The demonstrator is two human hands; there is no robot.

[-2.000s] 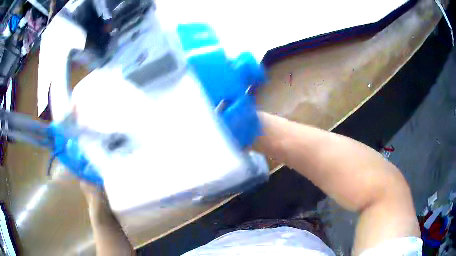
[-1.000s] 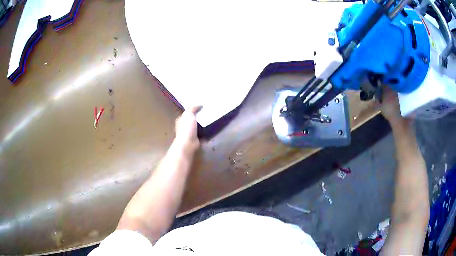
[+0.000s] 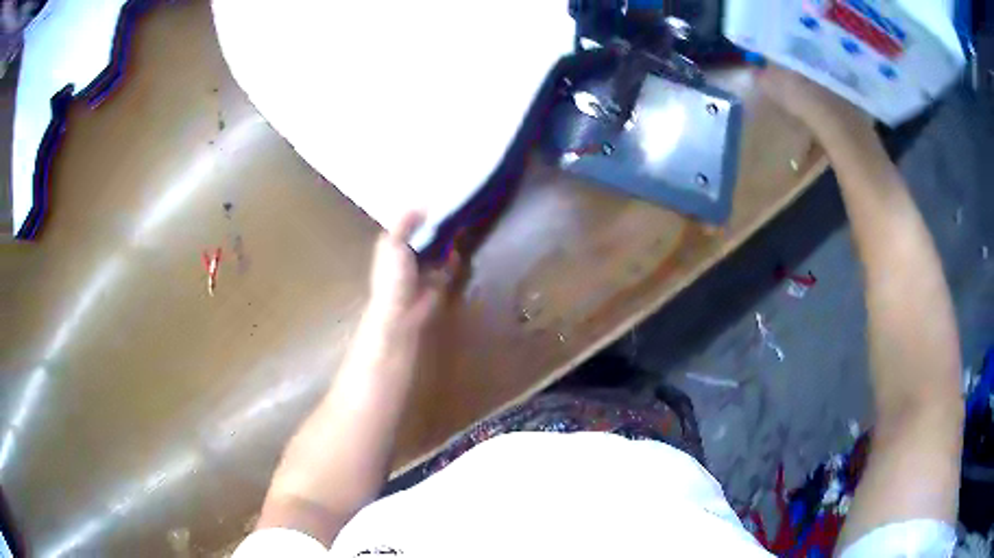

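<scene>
The white-topped fabric stack (image 3: 392,98) lies on the brown table, dark and bluish at its cut edge. My left hand (image 3: 403,267) grips its near corner, thumb on top. The cloth cutting machine's silver base plate (image 3: 665,142) is at the stack's right edge, its far part dark and blurred. The machine's white housing (image 3: 850,49), with red marks, is at the upper right, cut off by the frame. My right hand (image 3: 768,82) is at the machine below the housing; its fingers are mostly hidden, but it moves with the machine.
A cut piece (image 3: 60,76) with a jagged striped edge lies at the far left of the table (image 3: 142,327). A red thread scrap (image 3: 211,270) lies left of my left hand. Beyond the table edge, coloured offcuts (image 3: 807,507) lie on the grey floor.
The machine was first close to me between both hands, then standing right of the stack. It has now moved forward against the stack's edge with my right hand. My left hand has taken the stack corner.
</scene>
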